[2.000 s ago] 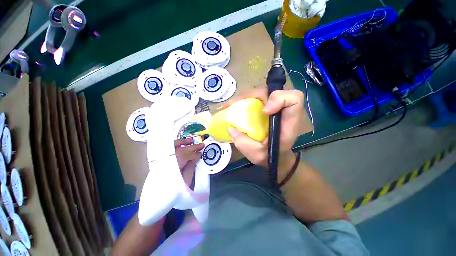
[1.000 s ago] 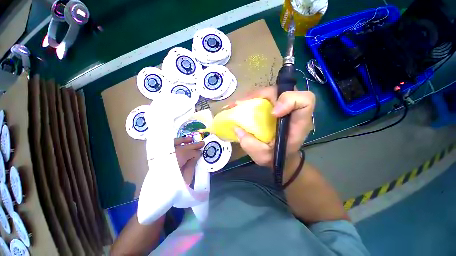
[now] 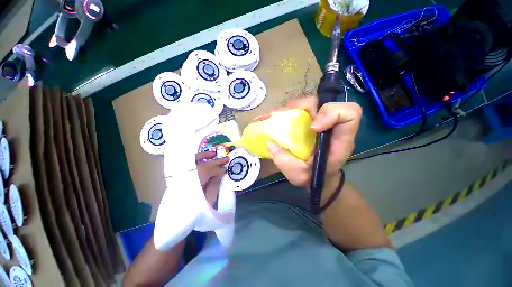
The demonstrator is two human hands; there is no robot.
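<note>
A white headphone [image 3: 182,196] lies over the cardboard, one ear cup [image 3: 216,144] open with a green board and coloured wires inside. My left hand [image 3: 210,168] is at that cup, its fingers on the cup's near edge by the wires; the headband partly hides it. My right hand [image 3: 337,132] grips a yellow squeeze bottle [image 3: 280,133], nozzle pointing left at the open cup. The same hand also holds a black soldering iron [image 3: 321,151], its metal tip pointing away from me. A speaker plate [image 3: 240,169] lies right beside the cup.
Several white speaker plates [image 3: 208,70] lie on the cardboard sheet [image 3: 132,120]. An amber ring [image 3: 331,19] with tissue and a blue basket [image 3: 418,120] stand at the upper right. Stacked cardboard [image 3: 67,185] is at left. More headphones [image 3: 78,25] are on the green surface beyond.
My right hand has moved slightly right with the bottle and iron, and the nozzle has drawn back a little. The headphones at the upper left have shifted slightly.
</note>
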